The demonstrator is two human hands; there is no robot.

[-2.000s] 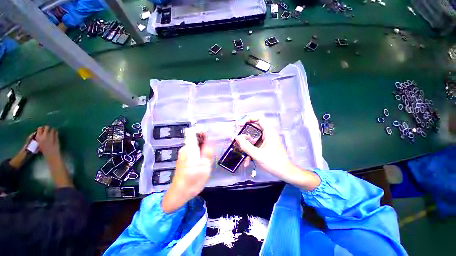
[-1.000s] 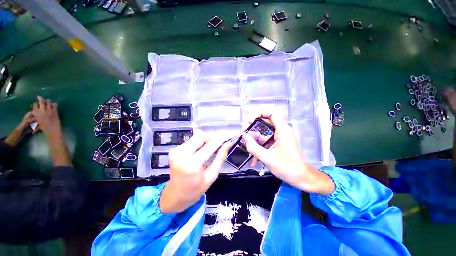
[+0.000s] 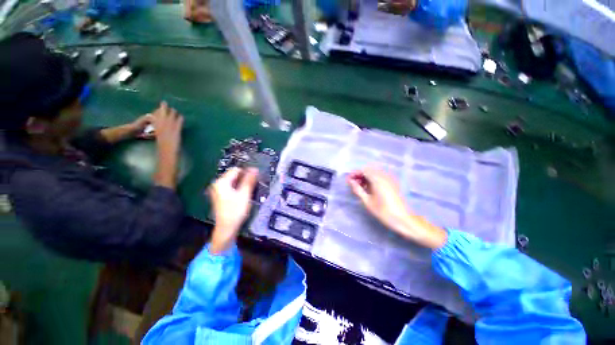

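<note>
My left hand point(image 3: 232, 201) is over the near part of the heap of boards or display units point(image 3: 249, 156), left of the tray. Its fingers are bent together; blur hides whether they hold anything. My right hand point(image 3: 388, 205) is over the middle of the white-lined tray point(image 3: 431, 165), thumb and fingertips close together, with a small dark reddish spot at the tips that I cannot make out. Three black phone housings, far point(image 3: 311, 174), middle point(image 3: 303, 201) and near point(image 3: 293, 227), lie in the tray's left column. No phone shows in either hand.
A person in dark clothes point(image 3: 88, 202) works at the left. A grey post point(image 3: 249, 60) stands beyond the heap. A second tray point(image 3: 411, 40) is at the back. A white-ended part point(image 3: 432, 127) lies beyond my tray. Small rings point(image 3: 603, 290) lie far right.
The view has swung left. My hands have moved apart, my left one to the heap. The phone that my right hand held is no longer visible. The three tray housings remain.
</note>
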